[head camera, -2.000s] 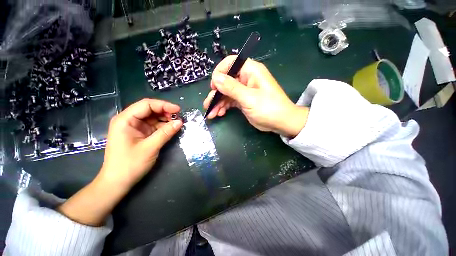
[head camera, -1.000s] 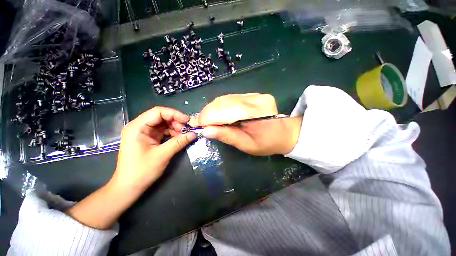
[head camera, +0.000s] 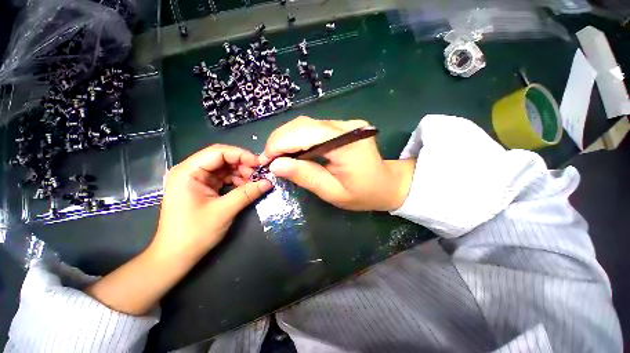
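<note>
My left hand (head camera: 200, 207) holds a small dark component (head camera: 260, 175) between thumb and fingertips, at the upper end of the clear tape patch (head camera: 280, 209). My right hand (head camera: 338, 165) grips black tweezers (head camera: 331, 143), tilted, with the rear end up to the right. The tweezers' tip is at the component; my fingers partly hide the contact, and I cannot tell whether a tiny piece is in the tip. The patch lies flat on the dark green mat, glaring, with a bluish lower end.
A centre component pile (head camera: 249, 86) lies beyond my hands. A looser left pile (head camera: 79, 110) lies in a clear tray (head camera: 148, 148) beside a plastic bag (head camera: 83, 34). A yellow-green tape roll (head camera: 514, 117), a small clear roll (head camera: 463, 58) and paper strips (head camera: 578, 89) are at the right.
My right hand has moved left and down from above the patch, bringing the tweezers to the component. Since one second ago, the tweezers' rear end has risen. My left hand still holds the component.
</note>
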